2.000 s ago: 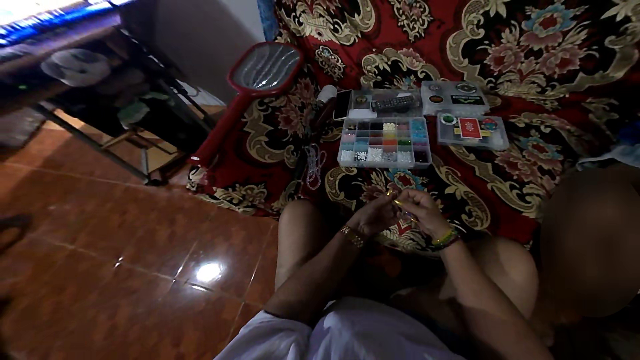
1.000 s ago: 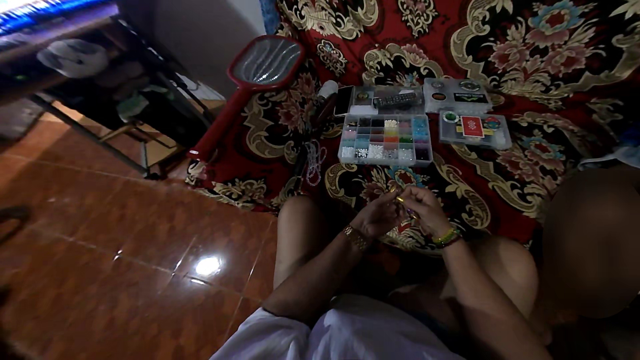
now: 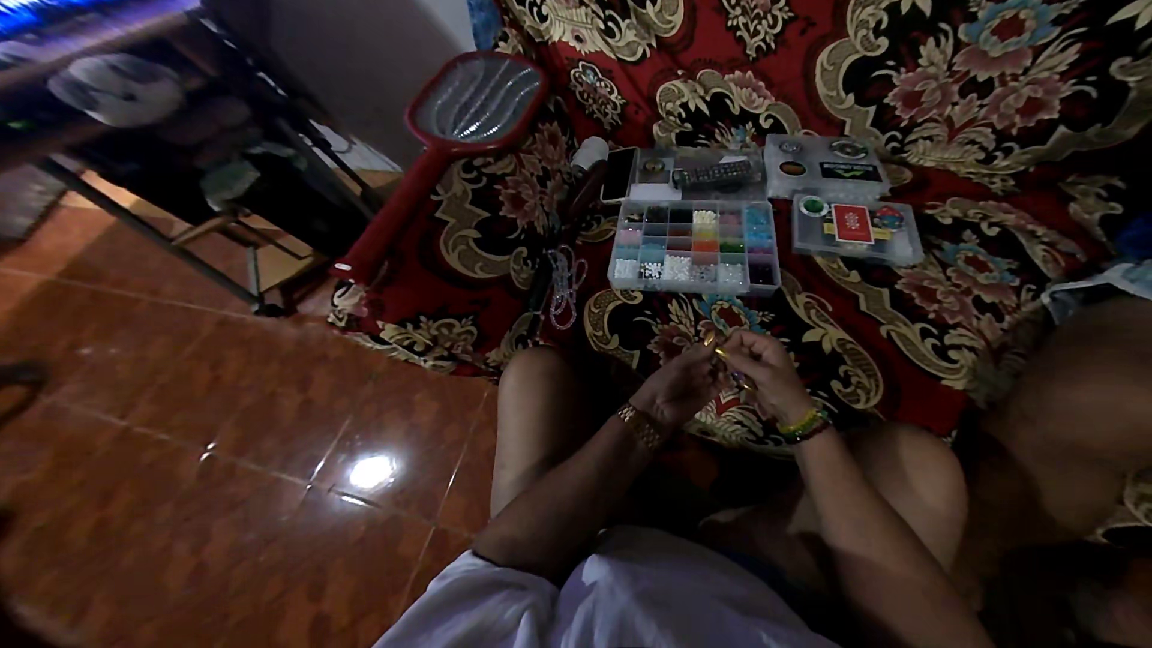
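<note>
Over my lap, my left hand (image 3: pixel 679 385) and my right hand (image 3: pixel 763 369) meet at the fingertips. A gold watch circles my left wrist, and yellow and green bracelets are on the right one. Something small is pinched between the fingers, with purplish beads faintly visible below; its exact form is too small to tell. Just beyond the hands lies a clear compartment box of beads (image 3: pixel 694 290), showing white, black, orange, green and blue beads. A loop of beaded string (image 3: pixel 563 286) rests on the patterned cover, left of the box.
A red electric swatter (image 3: pixel 396 211) leans over the cover's left edge. Behind the bead box lie a phone (image 3: pixel 619 175) and a remote control (image 3: pixel 717 173). Two closed plastic cases (image 3: pixel 832 187) (image 3: pixel 814 245) sit to the right, the nearer with a red card (image 3: pixel 852 224). Another person's bare leg (image 3: pixel 1071 405) is at right.
</note>
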